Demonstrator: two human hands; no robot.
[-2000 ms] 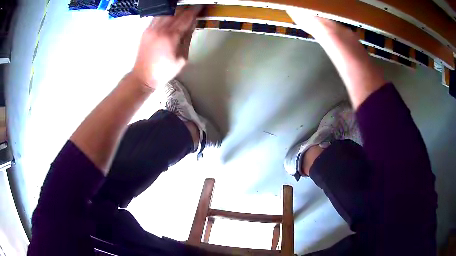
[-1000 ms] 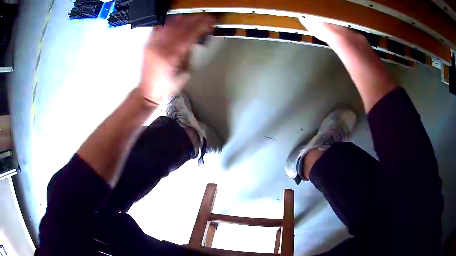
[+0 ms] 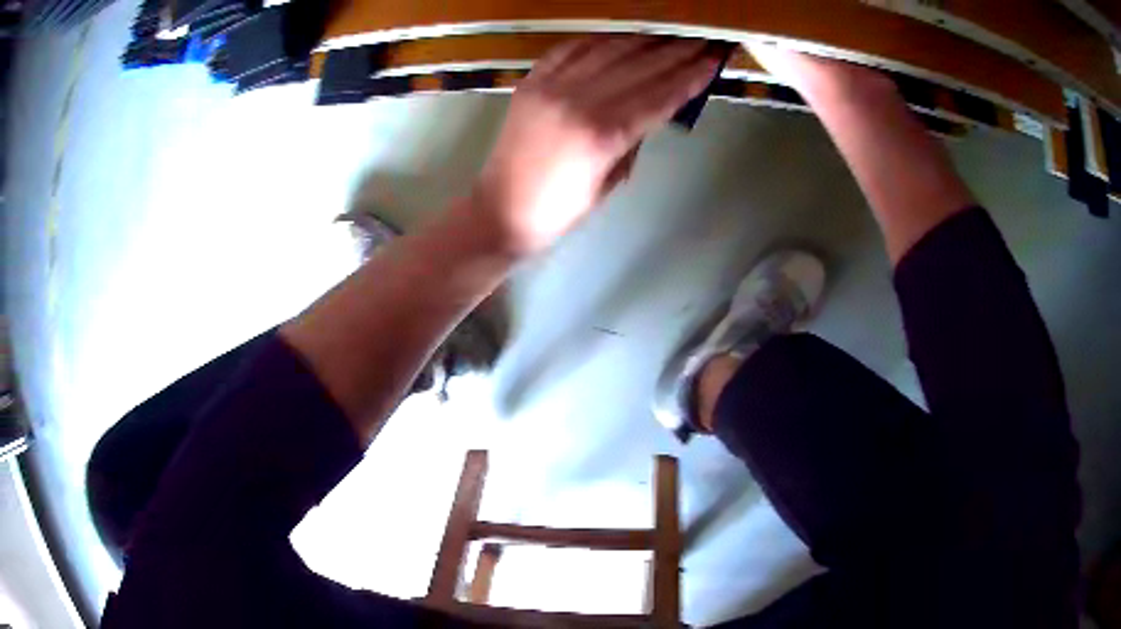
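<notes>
Orange-brown shelf boards [image 3: 492, 15] with pale front edging run across the top of the view. My left hand [image 3: 572, 154] is at the front of the rack, fingers stretched right and bare. A black piece [image 3: 702, 90] sticks out at its fingertips; the hand appears to hold it. My right forearm [image 3: 861, 135] reaches up to the rack and my right hand is hidden behind the shelf edging. Another black piece [image 3: 346, 76] hangs over the shelf's left end. Black pieces lie spaced on a lower tier.
Blue-edged crates with dark pieces [image 3: 228, 49] stand on the floor at upper left. A wooden stool [image 3: 566, 537] is between my legs. A white rack end with black pieces [image 3: 1087, 154] is at far right. My shoe [image 3: 750, 322] is on the grey floor.
My left hand has moved right along the rack to near my right hand, with a black piece at its fingertips. My left leg has shifted outward. The view has moved slightly.
</notes>
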